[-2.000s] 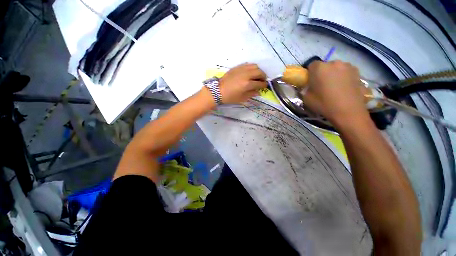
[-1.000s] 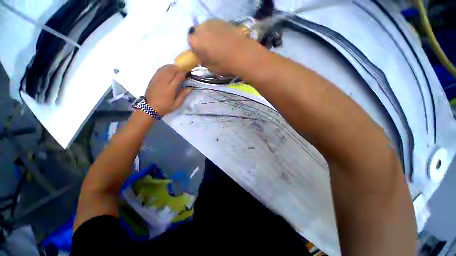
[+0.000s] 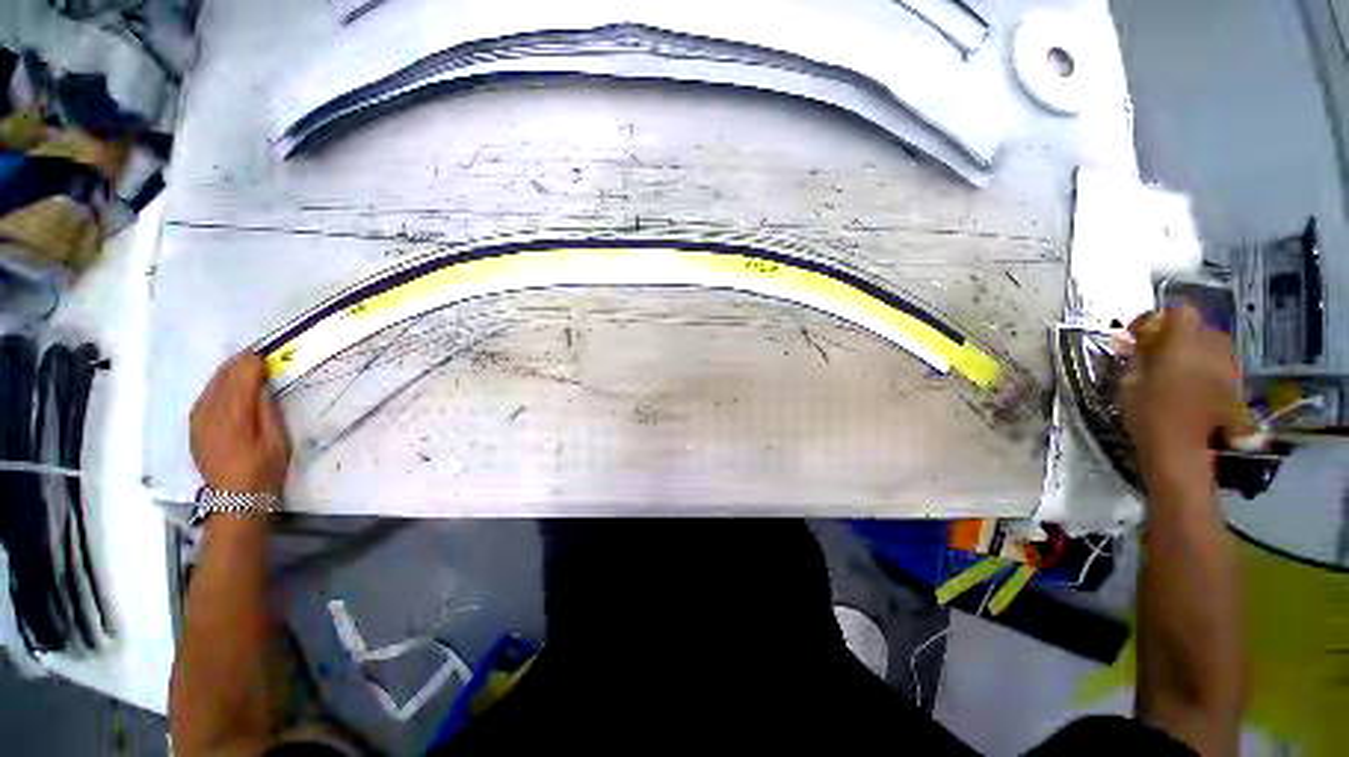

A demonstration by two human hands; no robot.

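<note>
A curved waistband piece (image 3: pixel 592 268), white with a dark edge, lies arched across the pressing table (image 3: pixel 681 429). The yellow marking template (image 3: pixel 755 268) shows along it as a narrow yellow band, and its bare right end sticks out past the white strip. My left hand (image 3: pixel 241 429) lies at the strip's left end, fingertips on or beside it; whether it grips is unclear. My right hand (image 3: pixel 1179 388) is closed around the handle of the steam iron (image 3: pixel 1092 388), at the right beyond the strip. The handle is mostly hidden by my hand.
A waistband stack (image 3: pixel 636 59) lies at the table's far side, with a white tape roll (image 3: pixel 1053 61) at far right. A white iron rest (image 3: pixel 1120 244) is beside the iron. A tied dark bundle (image 3: pixel 52 496) and mixed fabric pieces (image 3: pixel 67 170) are at left. Bins and scraps are below.
My right hand has moved the iron off the strip to the right side. My left hand is at the strip's left end. The view has turned, and the whole strip now shows.
</note>
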